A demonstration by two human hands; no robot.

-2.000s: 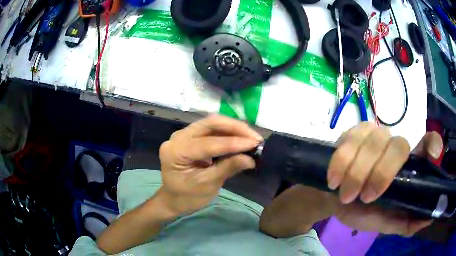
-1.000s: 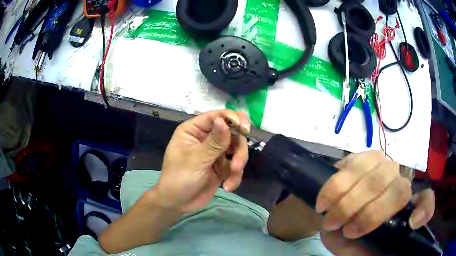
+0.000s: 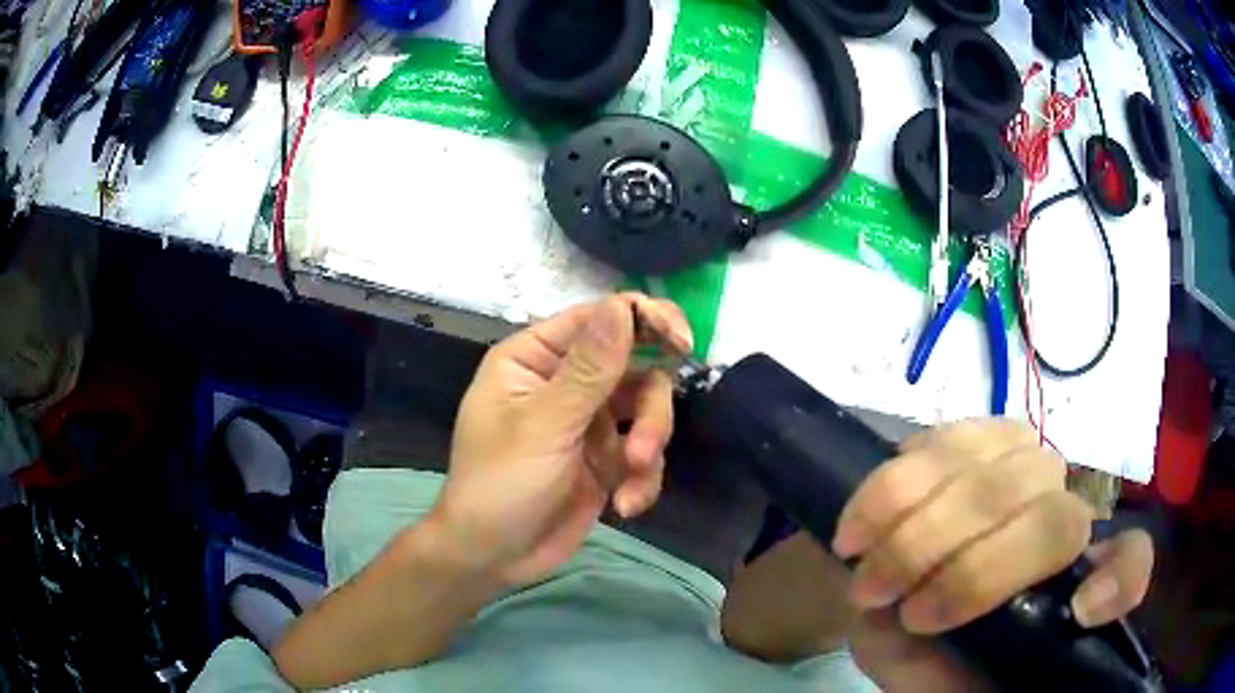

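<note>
My right hand (image 3: 968,528) is wrapped around the thick black electric screwdriver (image 3: 799,440), which points up and left over my lap. Its metal bit (image 3: 688,374) reaches to my left hand (image 3: 555,420), whose thumb and index finger pinch at the bit's tip. Whether a screw is between the fingertips is too small to tell. The black headphones lie on the bench, with one earcup (image 3: 638,192) showing its holes and silver-ringed round centre. The other cup, with its dark ear pad (image 3: 566,48), lies behind it. The headband (image 3: 842,108) curves to the right.
Blue-handled cutters (image 3: 966,318), a slim silver tool (image 3: 939,203), spare ear pads (image 3: 959,169) and red wires (image 3: 1040,122) lie at right. An orange multimeter (image 3: 280,22) and its leads are at upper left. Blue crates (image 3: 203,487) of headphones stand below the bench.
My left fingers have moved from close to the screwdriver's nose up to the bit's tip. The screwdriver and my right hand have tilted lower at the right. The bench view has shifted slightly.
</note>
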